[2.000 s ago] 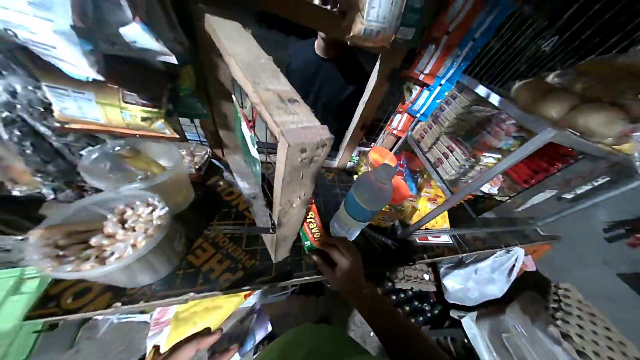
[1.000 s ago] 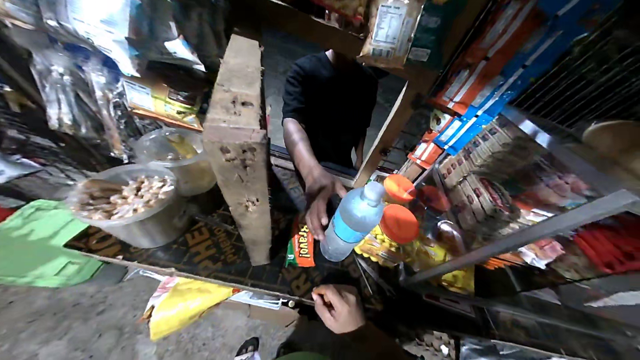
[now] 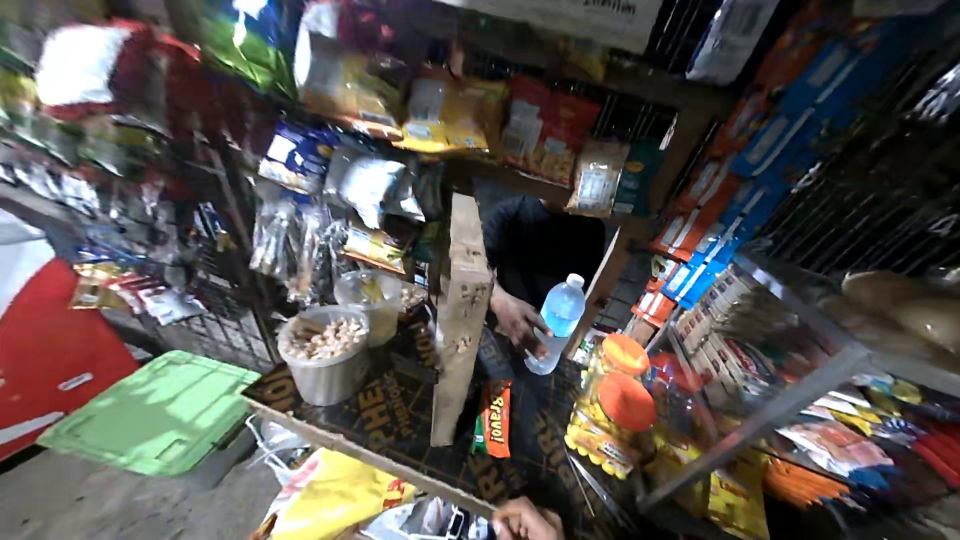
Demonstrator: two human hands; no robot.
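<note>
My right hand (image 3: pixel 527 519) is at the bottom of the view, fingers curled at the front edge of the dark counter (image 3: pixel 375 457); whether anything is inside them cannot be told. My left hand is out of view. Above my right hand, an orange and green Bravo packet (image 3: pixel 495 420) lies on the counter beside an upright wooden board (image 3: pixel 459 330). Behind the packet, another person's hand (image 3: pixel 521 322) reaches through the opening and touches a clear plastic bottle (image 3: pixel 556 322) of pale blue look with a white cap.
Clear jars with orange lids (image 3: pixel 626 401) stand right of the bottle, scissors (image 3: pixel 600 491) lying near them. A tub of small wrapped items (image 3: pixel 326 375) is at left, above a green plastic lid (image 3: pixel 154 412). A metal-framed display case (image 3: pixel 780 397) borders the right side; hanging packets surround the opening.
My right hand, on the Bravo packet two seconds ago, has let go and moved down to the counter edge. The other person's hand has come in to the bottle. The view has widened leftward.
</note>
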